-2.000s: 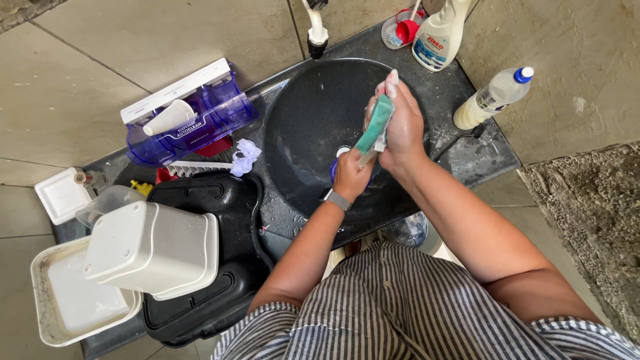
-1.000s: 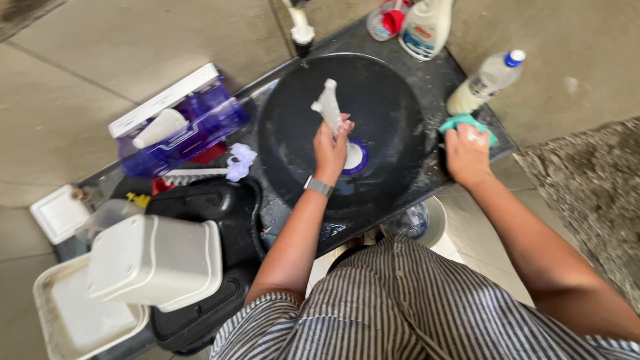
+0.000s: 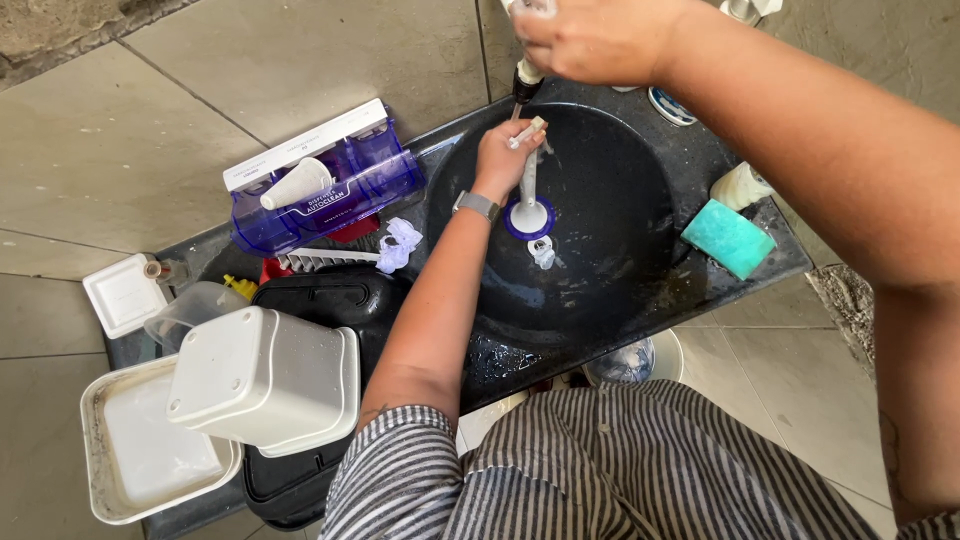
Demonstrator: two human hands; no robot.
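My left hand (image 3: 508, 156) holds a small white plastic part (image 3: 527, 133) under the faucet spout (image 3: 527, 84), where a thin stream of water falls. Soapy and raised, my right hand (image 3: 592, 37) is at the faucet; its fingertips are partly out of view, and its exact grip cannot be told. Below my left hand, a white plastic piece with a purple rim (image 3: 529, 217) lies in the black round sink basin (image 3: 600, 255). Beside it is a small white and clear piece (image 3: 541, 252). A green sponge (image 3: 729, 238) rests on the counter right of the basin.
Left of the basin stand a purple dispenser (image 3: 330, 195) holding a white cone, a white dish brush (image 3: 330, 257) and a crumpled lilac cloth (image 3: 399, 244). White containers (image 3: 262, 375) are stacked on black trays (image 3: 292, 480) at lower left. A bottle (image 3: 741, 185) stands by the sponge.
My right hand has left the sponge on the counter and moved up to the faucet. My left hand has moved toward the spout. Earlier, both hands were together around the sponge.
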